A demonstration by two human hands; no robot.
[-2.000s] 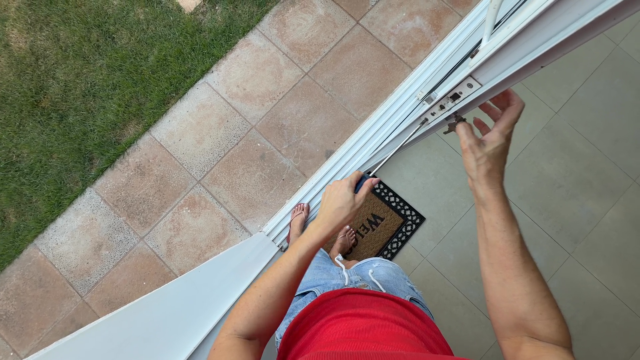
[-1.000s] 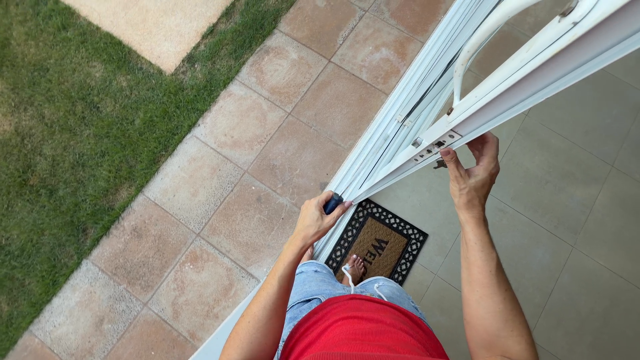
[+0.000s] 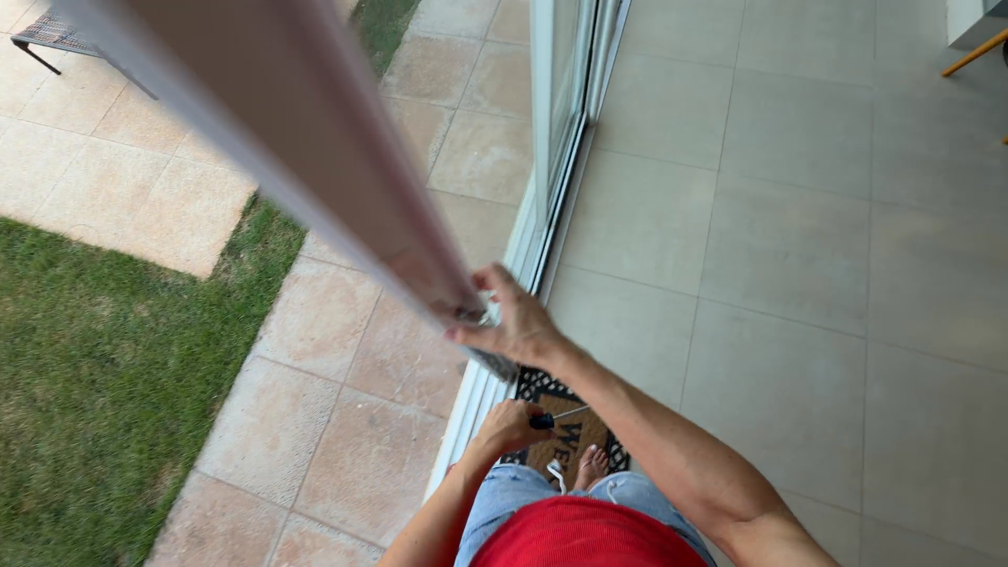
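A white sliding door panel, blurred, slants across the upper left of the head view. My right hand grips the lower part of its edge, fingers on one side and thumb on the other, at what looks like metal lock hardware. Below it, close to my body, my left hand is closed around the dark handle of a screwdriver, whose thin metal shaft points right, over a doormat. The shaft's tip is hidden behind my right forearm.
A white door track runs beside my feet, with glass panels farther up. Paving tiles and grass lie left, grey floor tiles right. A woven lounger stands at upper left, a wooden furniture leg at upper right.
The door panel has swung across to the left, with my right hand at its edge. The screwdriver, aimed at the lock plate two seconds ago, now points right. The view has turned.
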